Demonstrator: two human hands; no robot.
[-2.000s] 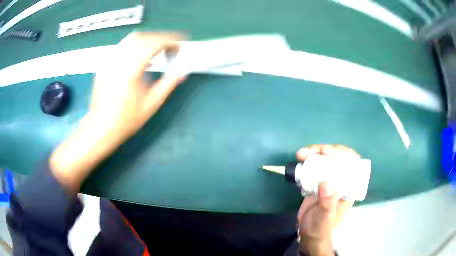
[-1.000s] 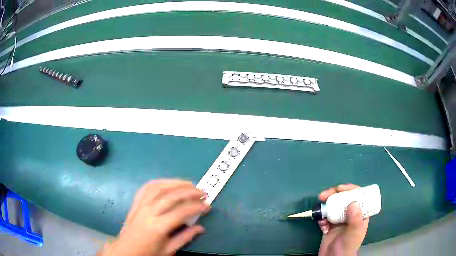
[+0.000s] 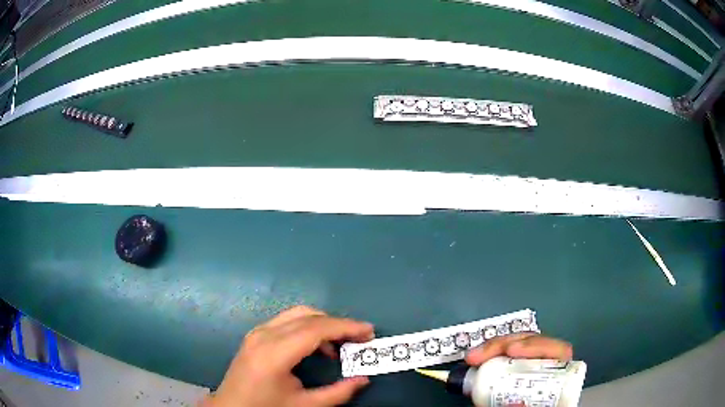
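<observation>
A silver strip with a row of round discs lies across in front of me, its right end tilted up. My left hand grips its left end between thumb and fingers. My right hand holds the white dispensing bottle on its side, with its fingers at the strip's lower right edge. The bottle's pale-yellow tip points left, just below the strip's lower edge. The black nozzle collar sits between tip and bottle. The lower parts of the right hand and bottle are cut off by the frame.
A second silver strip lies at the back right of the green surface. A dark strip lies at the back left. A black round object is at the left. A thin white stick is at the right. A long white band crosses the surface.
The silver strip has turned from steeply slanted to nearly level and moved right and down, with my left hand on its left end. The bottle has moved down, and my right fingers now meet the strip.
</observation>
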